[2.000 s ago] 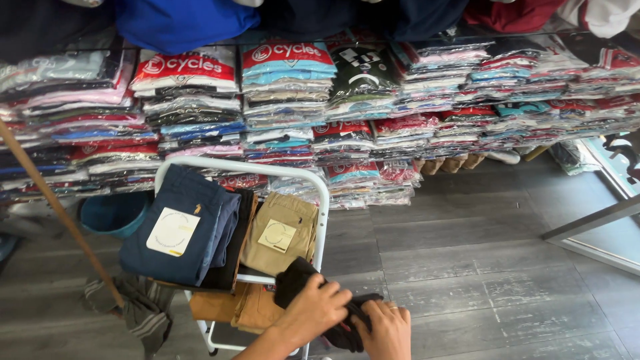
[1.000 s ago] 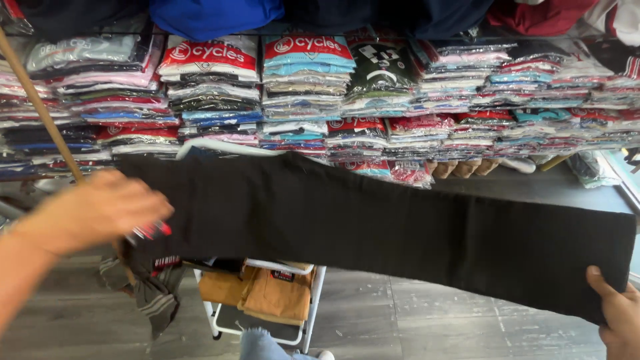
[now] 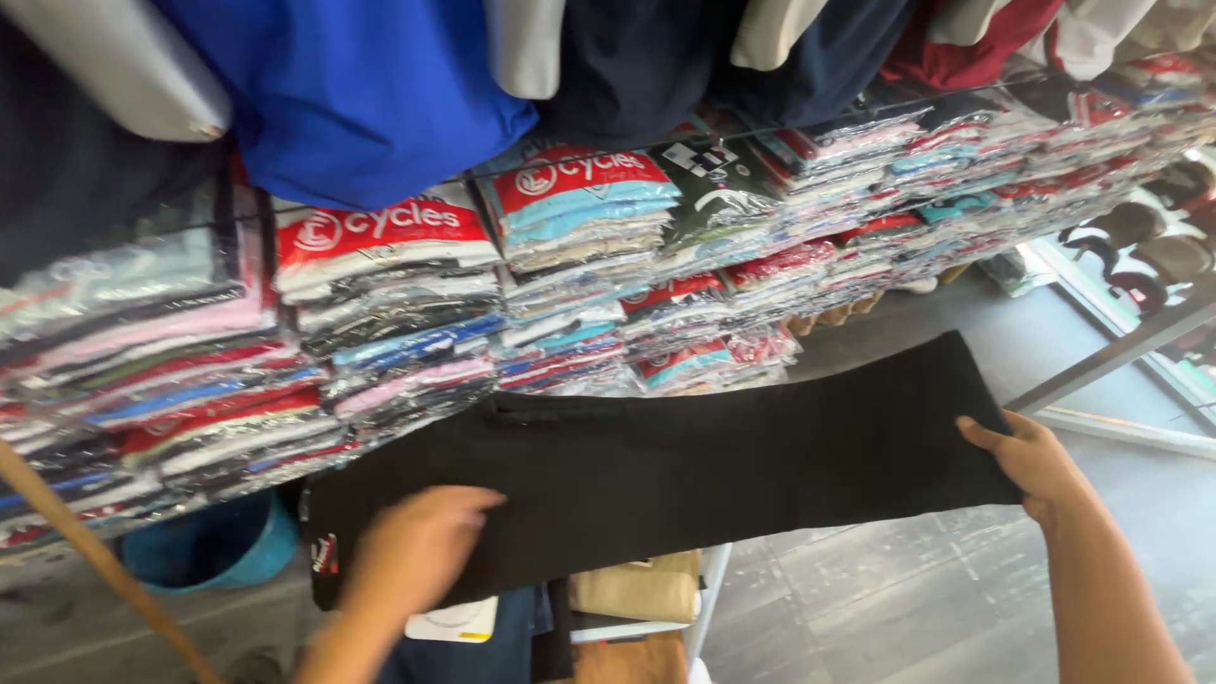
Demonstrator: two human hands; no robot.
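Observation:
A pair of black trousers (image 3: pixel 722 465), folded lengthwise, stretches across the view above a white-framed step stool. My right hand (image 3: pixel 1031 461) grips the leg end, thumb on top. Over the waist part hovers or rests my left hand (image 3: pixel 427 532), blurred, fingers pointing right; whether it touches the cloth I cannot tell. A small red and white label (image 3: pixel 325 554) shows near the waist end. Below the cloth, folded navy trousers (image 3: pixel 465 655) with a white tag (image 3: pixel 452 619) and folded beige trousers (image 3: pixel 636 589) lie on the stool, with brown folded clothes (image 3: pixel 632 660) lower down.
Shelves of plastic-wrapped folded shirts (image 3: pixel 389 233) run along the back, under hanging garments such as a blue one (image 3: pixel 351 104). A blue bucket (image 3: pixel 214 546) and a wooden pole (image 3: pixel 104 560) are at left. A metal-framed rack (image 3: pixel 1111 351) with caps stands at right.
The black trousers were bunched in both hands two seconds ago and are now stretched out lengthwise. My left hand has moved from the waist end to over the cloth. The view has shifted.

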